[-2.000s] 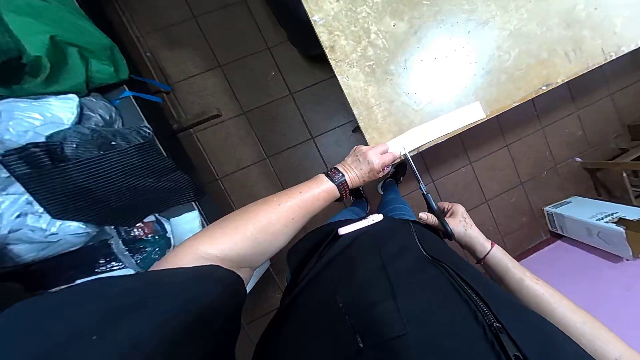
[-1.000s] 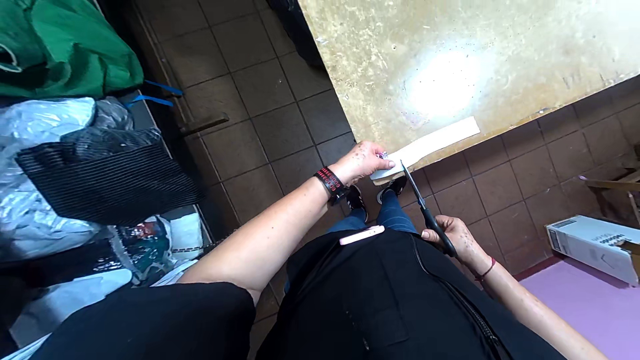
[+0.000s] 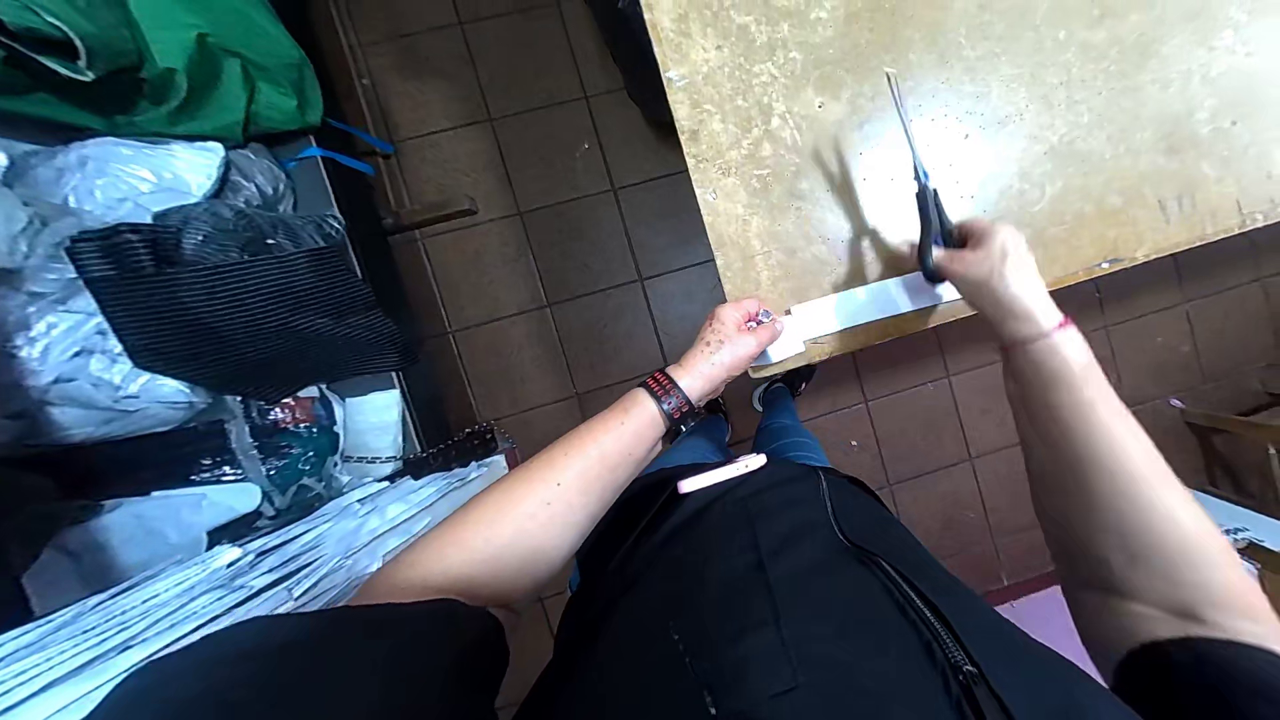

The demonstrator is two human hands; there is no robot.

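Note:
A narrow white strip [image 3: 865,303] lies along the near edge of the worn tabletop. At its left end, by the table corner, my left hand [image 3: 728,345] pinches a small shiny item between thumb and fingers, over a short white piece [image 3: 787,343]; what the item is, I cannot tell. The short piece and the strip touch or overlap. My right hand [image 3: 985,270], slightly blurred, grips the black handles of a pair of scissors [image 3: 928,190] above the strip's right end. The scissors' blades point away over the table and look closed.
The tabletop [image 3: 780,150] fills the upper right. Plastic bags [image 3: 120,330], a striped black bag [image 3: 240,300] and green fabric [image 3: 200,70] are piled at left, above a stack of white strips [image 3: 300,550]. A pale pink object [image 3: 722,474] rests at my waist.
My right hand has moved from below the table edge up over the tabletop, carrying the scissors. Their blades, earlier at the strip's left end near my left hand, are now away from it.

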